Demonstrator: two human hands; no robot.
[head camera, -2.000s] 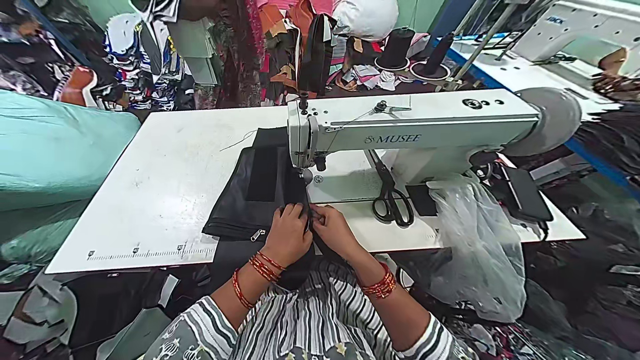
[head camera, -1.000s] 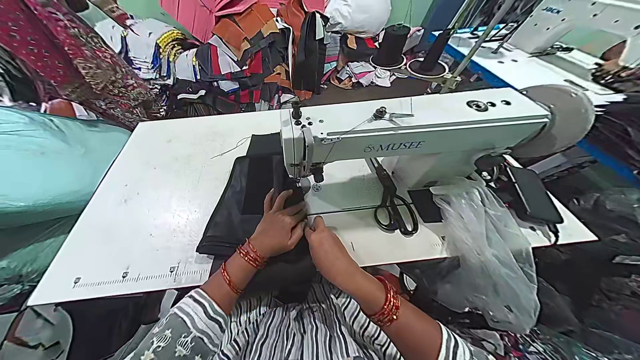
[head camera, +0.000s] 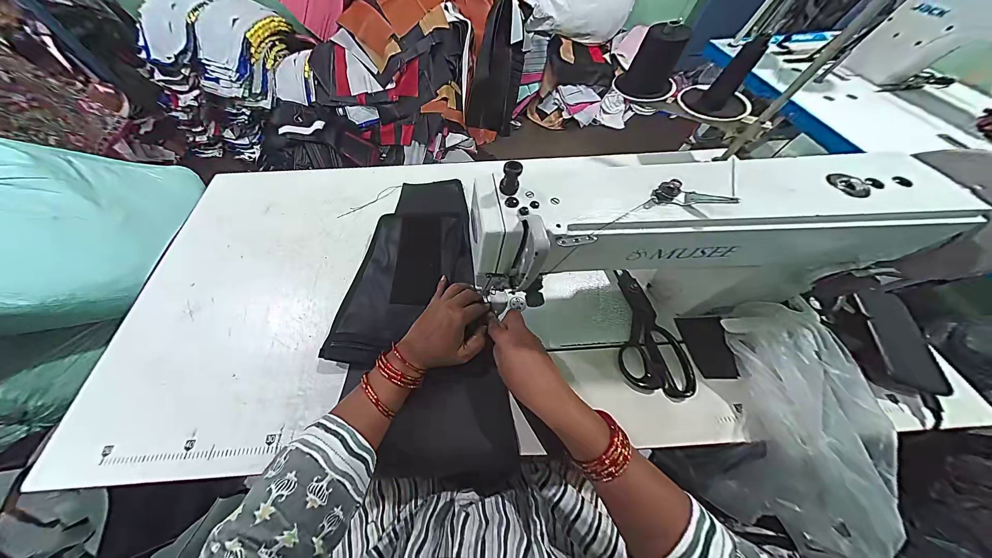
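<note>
Black fabric pieces (head camera: 442, 411) lie on the white table left of the needle of a white sewing machine (head camera: 697, 232) and hang over the front edge. My left hand (head camera: 446, 325) rests on the fabric just left of the presser foot, fingers bent, holding its edge. Close beside it, my right hand (head camera: 515, 337) pinches the same edge in front of the presser foot. The fingertips nearly meet, and the part between them is mostly hidden. Black-handled scissors (head camera: 655, 356) lie to the right, under the machine arm.
A clear plastic bag (head camera: 814, 418) drapes over the front edge at the right, near a small black fabric piece (head camera: 707, 347). Thread cones (head camera: 655, 58) stand behind the machine. A turquoise wrapped bundle (head camera: 85, 232) adjoins the table's left side. Fabric stacks (head camera: 380, 85) lie beyond the table.
Both hands have moved up toward the presser foot since the oldest frame, and more black fabric now shows below them. The view has shifted a little.
</note>
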